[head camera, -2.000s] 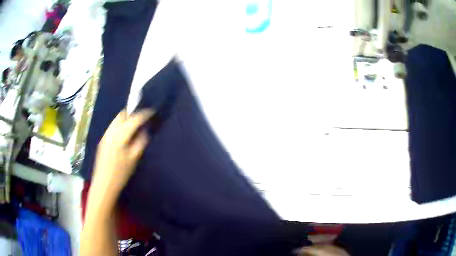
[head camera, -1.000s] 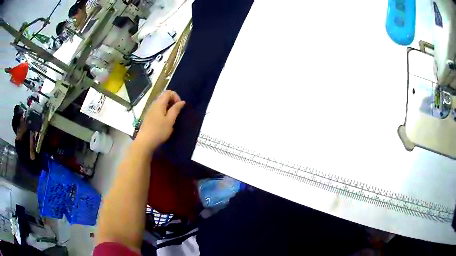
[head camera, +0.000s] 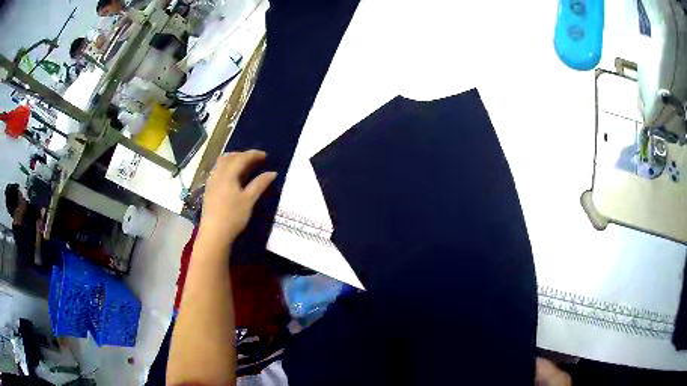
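Observation:
A dark navy cloth panel [head camera: 437, 203] with an angled, notched top edge lies on the white table and hangs over its front edge. A long navy strip or panel stack [head camera: 290, 83] lies along the table's left edge. My left hand [head camera: 245, 188] is over the strip's lower part, thumb and fingers apart, with no cloth seen between them. My right hand [head camera: 552, 372] shows only as a small part at the bottom edge, beside the panel; its fingers are hidden or cut off.
The sewing machine head [head camera: 667, 75] and its bed plate [head camera: 629, 173] are at the right. A bright blue rounded object [head camera: 579, 34] lies at the back. Ruler marks run along the table front. A blue basket [head camera: 90, 301] stands low at left, near other machines. People are at far left.
The navy panel now lies on the table middle, where bare white top and ruler showed a second ago. My left hand is still by the left strip. The view has shifted slightly.

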